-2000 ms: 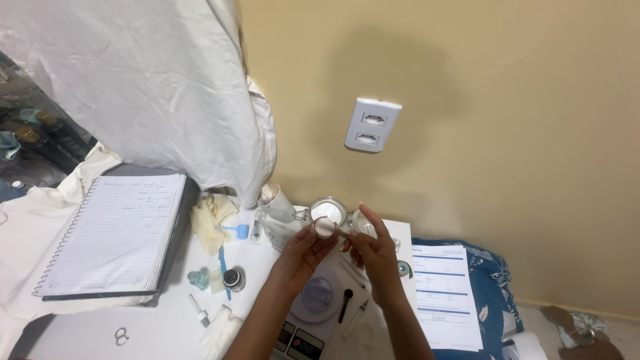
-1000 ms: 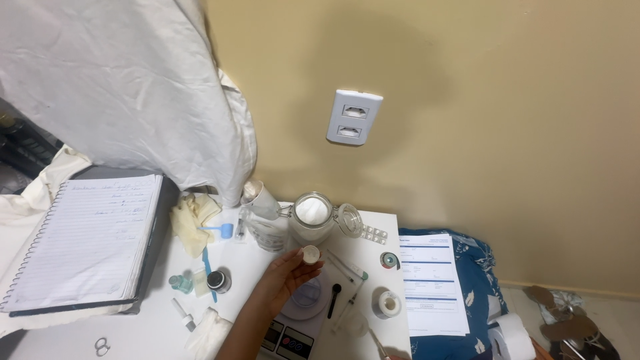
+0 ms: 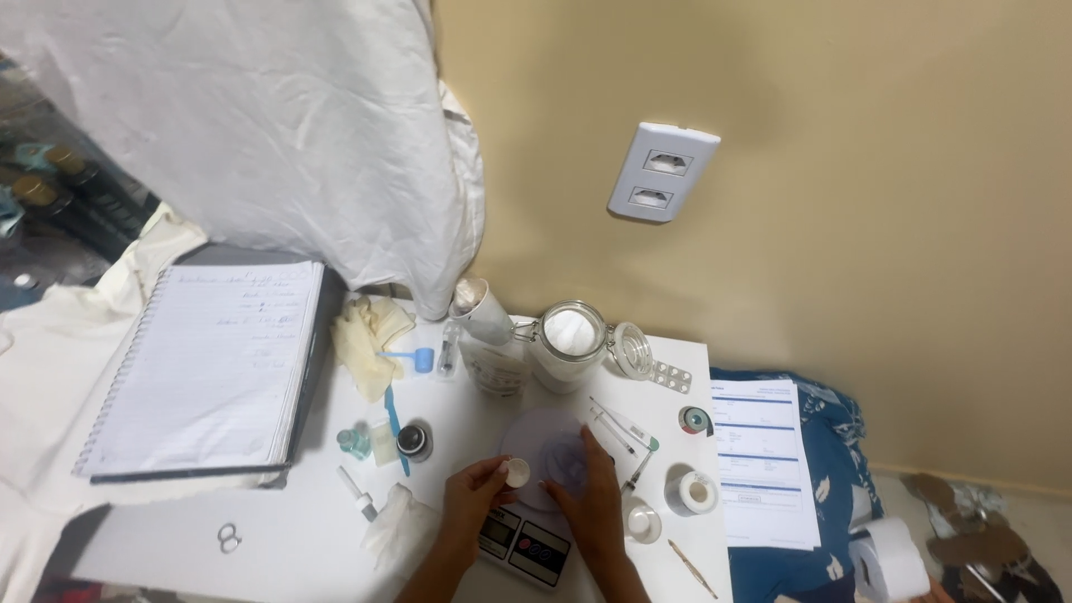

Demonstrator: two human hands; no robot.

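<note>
My left hand (image 3: 476, 496) grips a small round cup with pale contents (image 3: 517, 473) by its edge, above the near left side of a digital scale (image 3: 536, 548). At the right of the scale's round platform (image 3: 519, 427), the thumb and fingers of my right hand (image 3: 586, 486) are spread around a translucent purplish dish (image 3: 564, 461). Whether that hand grips the dish or only touches it, I cannot tell. Behind the scale stands an open clip-top glass jar of white powder (image 3: 573, 333), its glass lid (image 3: 631, 350) swung to the right.
A spiral notebook (image 3: 209, 368) lies at left, beside latex gloves (image 3: 368, 339) and a blue scoop (image 3: 423, 360). A dark jar (image 3: 413, 441) is left of the scale. At right are a digital thermometer (image 3: 635, 429), syringes, a tape roll (image 3: 697, 492) and a small clear cup (image 3: 642, 521).
My right hand has come from the table's near right edge to the dish on the scale. My left hand has lowered the small cup from near the jar toward the scale.
</note>
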